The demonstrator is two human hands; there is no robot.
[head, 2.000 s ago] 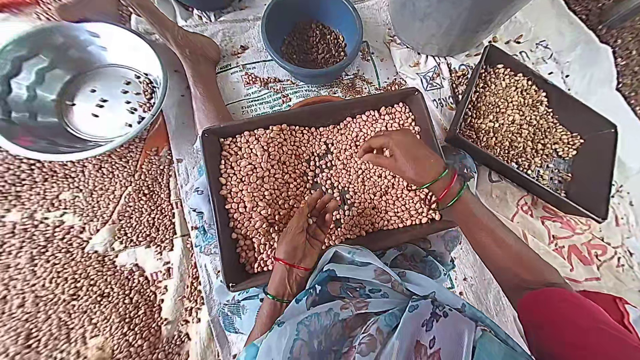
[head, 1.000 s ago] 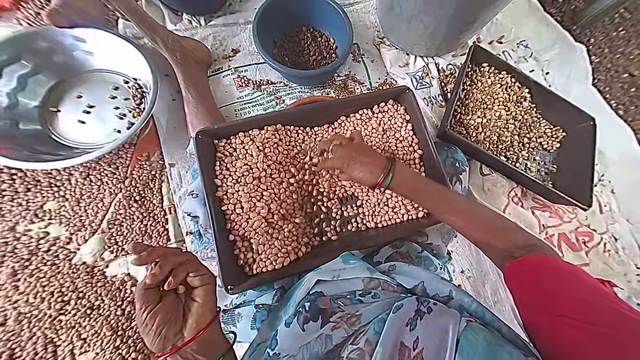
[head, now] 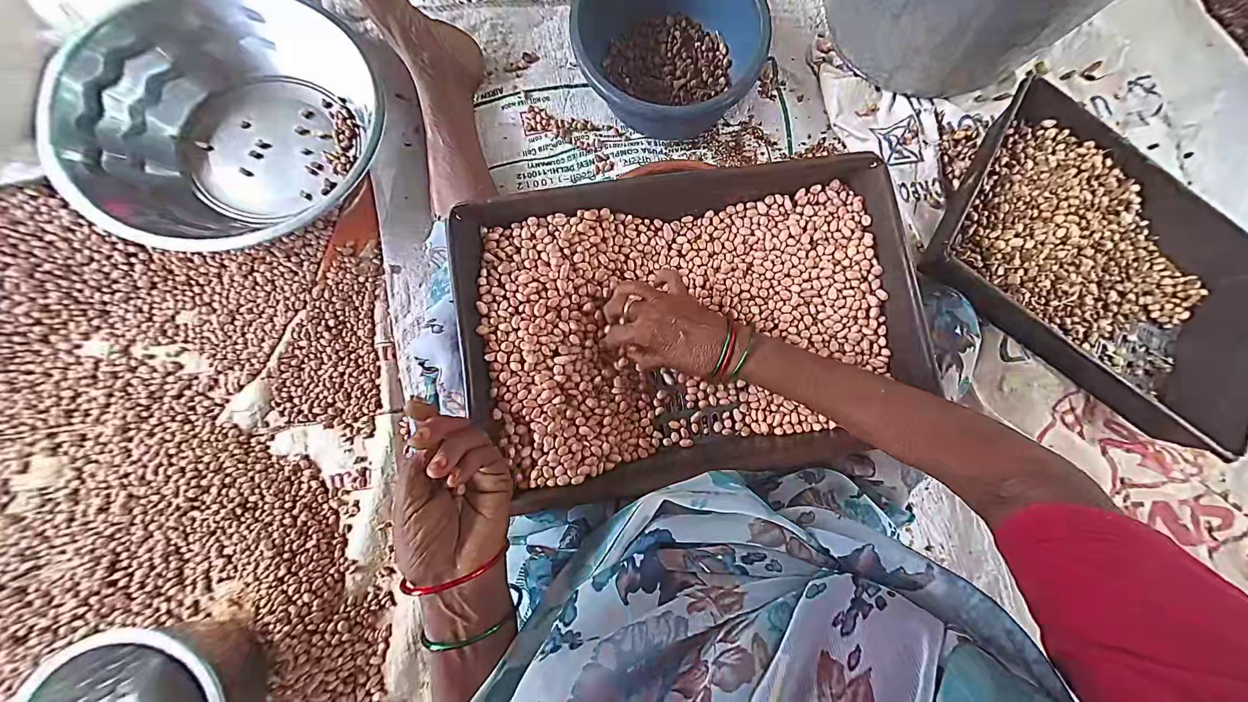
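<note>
A dark rectangular tray [head: 682, 200] lies across my lap, filled with pinkish shelled nuts or seeds [head: 799, 253]. My right hand [head: 668, 327] is in the middle of the tray with its fingers bent down among the seeds; whether it pinches any is hidden. Just beside it, a dark patch of the tray's bottom shows. My left hand [head: 456, 478] is raised at the tray's lower left corner, palm up, fingers curled; I cannot tell whether it holds anything small.
A metal basin [head: 210, 127] with a few dark bits stands at the left, above spread seeds [head: 175, 487]. A blue bowl [head: 673, 68] of dark pieces, a grey bucket [head: 955, 39] and a second tray [head: 1092, 283] of paler pieces surround the tray. A bare foot [head: 439, 58] rests nearby.
My left hand has left the seeds in the tray and is now at its lower left corner. My right hand has moved left, from the tray's right part to its middle.
</note>
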